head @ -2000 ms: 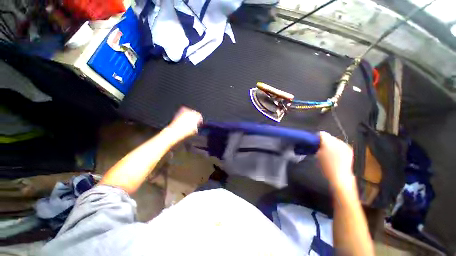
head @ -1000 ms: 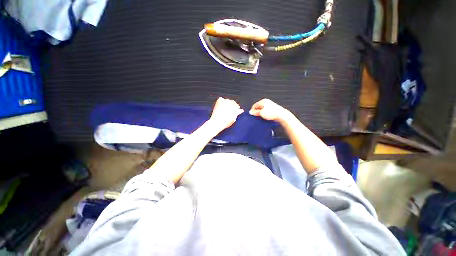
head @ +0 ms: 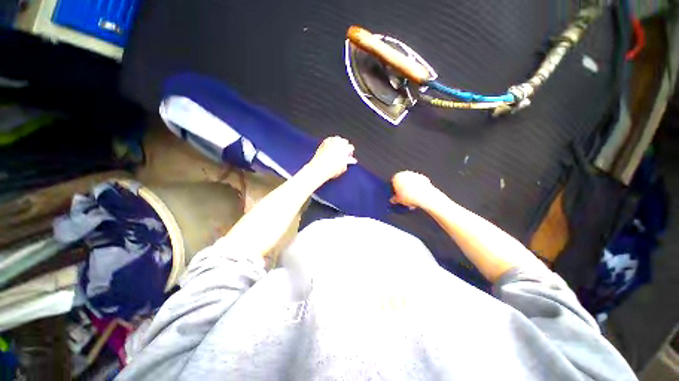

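Note:
A navy garment piece (head: 260, 128) with white parts lies along the near edge of the dark ribbed pressing table (head: 461, 45), its white part hanging over the edge at the left. My left hand (head: 334, 158) is closed on the navy cloth near its middle. My right hand (head: 411, 190) pinches the cloth at its right end. The steam iron (head: 389, 65) rests on the table beyond my hands, with its orange-brown wooden handle up. No hand touches it.
A blue and yellowish hose pair (head: 476, 98) runs from the iron into a wrapped hose (head: 555, 61) at the upper right. A blue box (head: 97, 16) stands upper left. A round basket (head: 177, 238) of navy and white cloth is at the lower left. Dark cloth hangs at the right.
From one second ago, my hands are farther apart on the cloth, the right one nearer its right end. The view has turned, bringing the basket into sight. The iron has stayed on the table.

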